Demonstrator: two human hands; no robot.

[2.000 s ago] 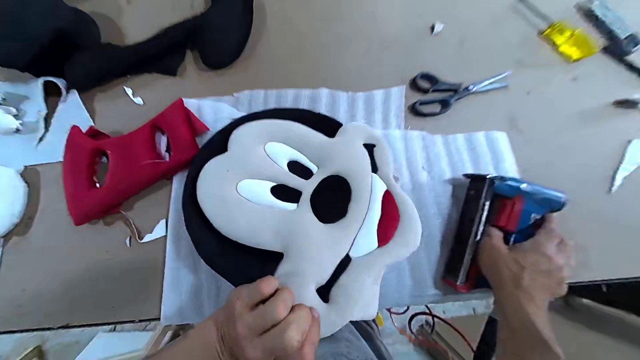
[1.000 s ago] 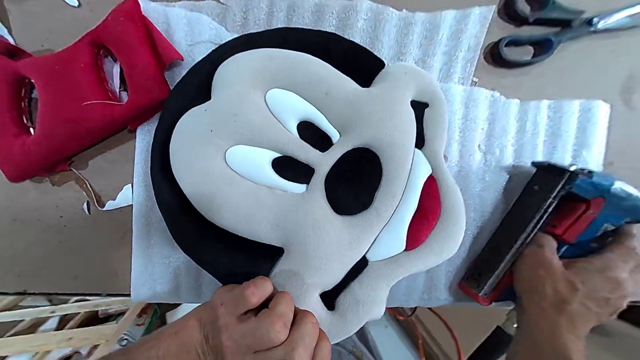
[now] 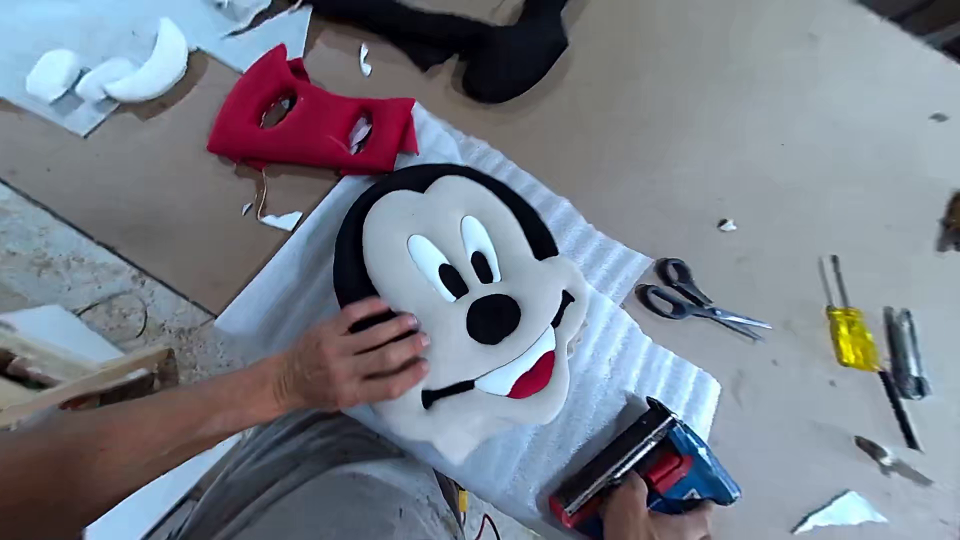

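A padded, fabric-covered Mickey Mouse face (image 3: 427, 195) lies face up on white foam sheeting (image 3: 637, 367). My left hand (image 3: 375, 360) rests on its lower left edge, fingers spread a little over the black border and the beige cheek. At the lower right, my right hand (image 3: 645, 514) is around the handle of a blue and red pneumatic stapler (image 3: 652, 465), which lies over the foam's corner, apart from the face. The grip is partly cut off by the frame's bottom edge.
Scissors (image 3: 697, 300), a yellow-handled screwdriver (image 3: 853, 337), a folded metal tool (image 3: 906, 352) and a small blade (image 3: 889, 459) lie at right. Beyond the face are a red fabric piece with two holes (image 3: 322, 127), black padded parts (image 3: 514, 60) and white padded shapes (image 3: 150, 71).
The left hand has gone from pinching the face's lower edge to lying flatter along its left side. The right hand stays on the stapler. The view has turned and drawn back.
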